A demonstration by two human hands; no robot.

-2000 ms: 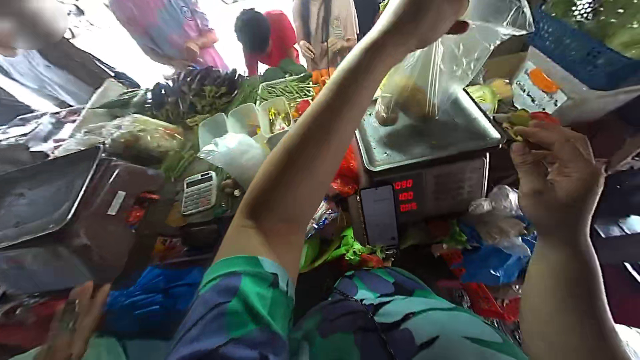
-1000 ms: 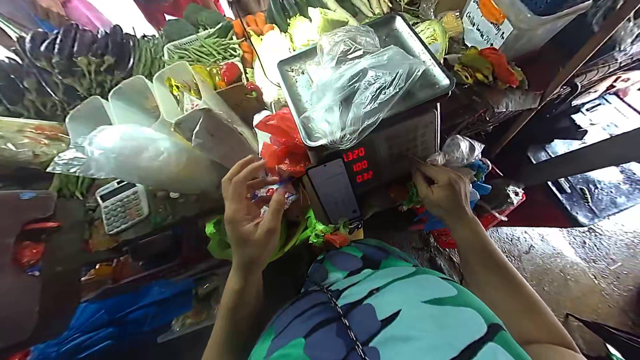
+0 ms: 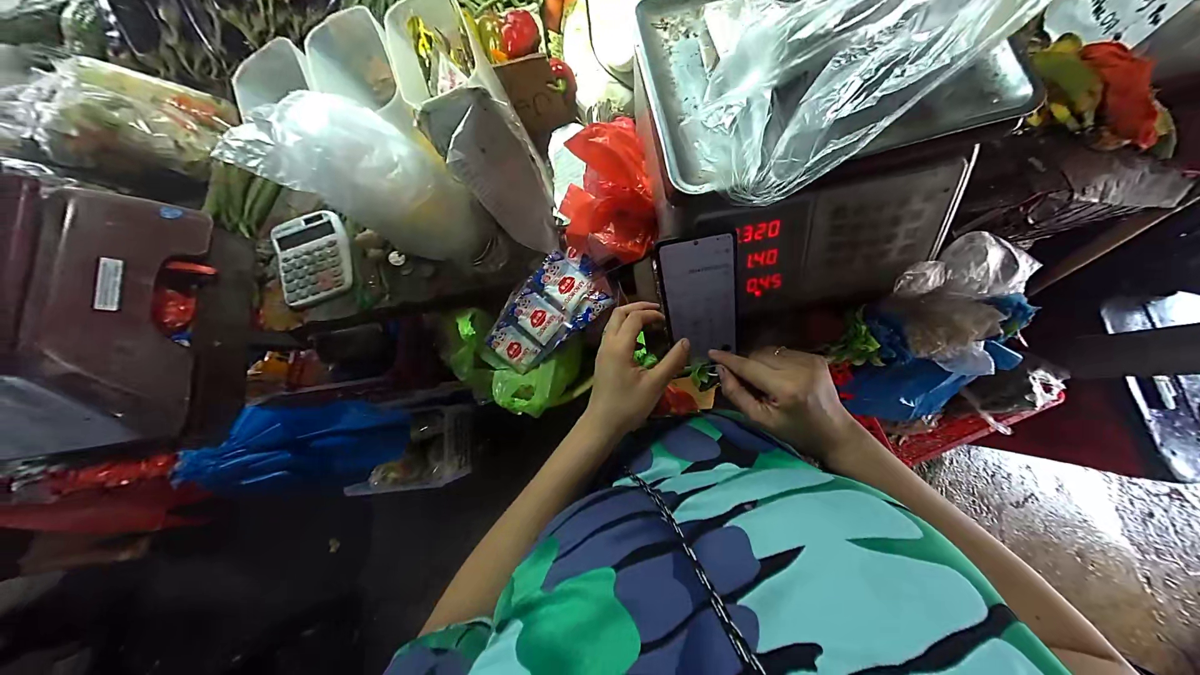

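A smartphone [image 3: 698, 298] with a lit screen leans upright against the front of a digital scale [image 3: 844, 230] with red digits. My left hand [image 3: 633, 366] is at the phone's lower left edge, thumb near its bottom corner; whether it grips the phone is unclear. My right hand [image 3: 783, 389] has its index finger at the bottom of the screen, the other fingers curled. On the scale's metal tray [image 3: 677, 103] lies a clear plastic bag [image 3: 797, 122]. Just left of the phone are a red plastic bag [image 3: 611, 192] and a blue-and-white printed packet [image 3: 548, 309].
A calculator [image 3: 312, 259] lies left, near a filled clear bag [image 3: 356, 169] and white plastic containers [image 3: 352, 61]. A brown scale [image 3: 112, 300] stands far left. Blue plastic bags [image 3: 300, 445] hang below the edge; crumpled bags [image 3: 956, 309] sit right of the scale. Peppers [image 3: 518, 34] are at the back.
Two seconds ago my left arm was raised with a clear bag; one second ago that bag lay on the tray. Both hands have since come together at the phone. The view has shifted.
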